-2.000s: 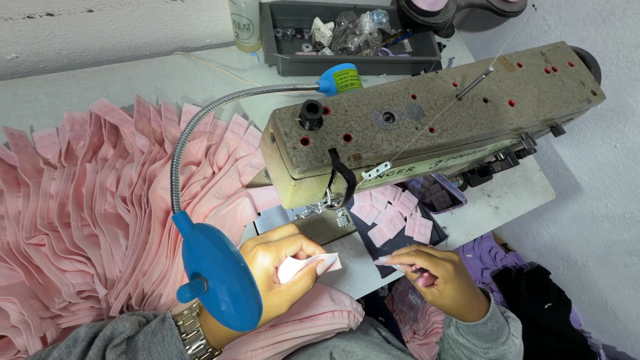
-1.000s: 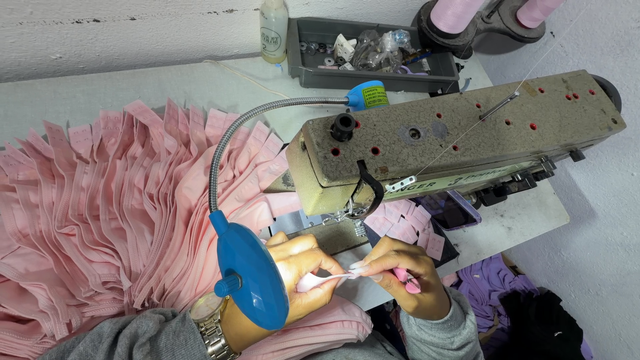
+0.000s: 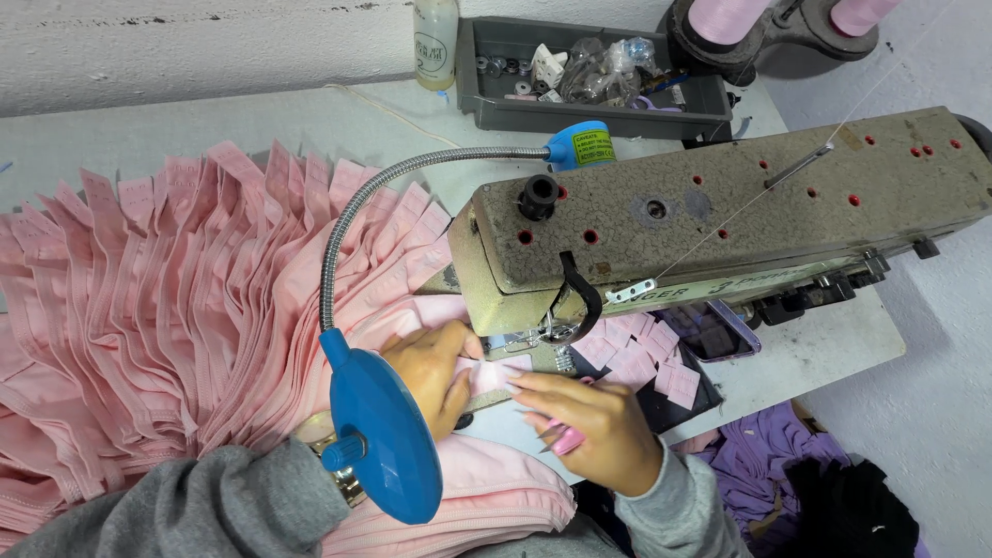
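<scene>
Beside the needle area of a Singer sewing machine (image 3: pixel 697 209), my left hand (image 3: pixel 434 376) pinches the end of a pink fabric strap (image 3: pixel 492 375). My right hand (image 3: pixel 593 422) has its fingertips on the strap's other side, and small pink-handled thread snips (image 3: pixel 564 439) are tucked in its palm, blades toward the left. The strap lies flat near the presser foot (image 3: pixel 564 358). Small pink hook-and-eye tape pieces (image 3: pixel 635 349) lie on a dark pad right of the needle. A blue lamp head (image 3: pixel 384 434) hides part of my left wrist and its watch.
A long row of pink garments (image 3: pixel 155 310) fills the left side, with more pink fabric (image 3: pixel 473 496) below my hands. A grey tray (image 3: pixel 589 116) of bobbins, a bottle (image 3: pixel 435 46) and pink thread cones (image 3: pixel 727 19) stand behind. A phone (image 3: pixel 709 329) lies right; purple fabric (image 3: pixel 767 473) sits lower right.
Both hands have moved up to the needle area with the strap, which was held nearer to me before. My right hand, apart from my left in the oldest frame, now touches the strap beside it.
</scene>
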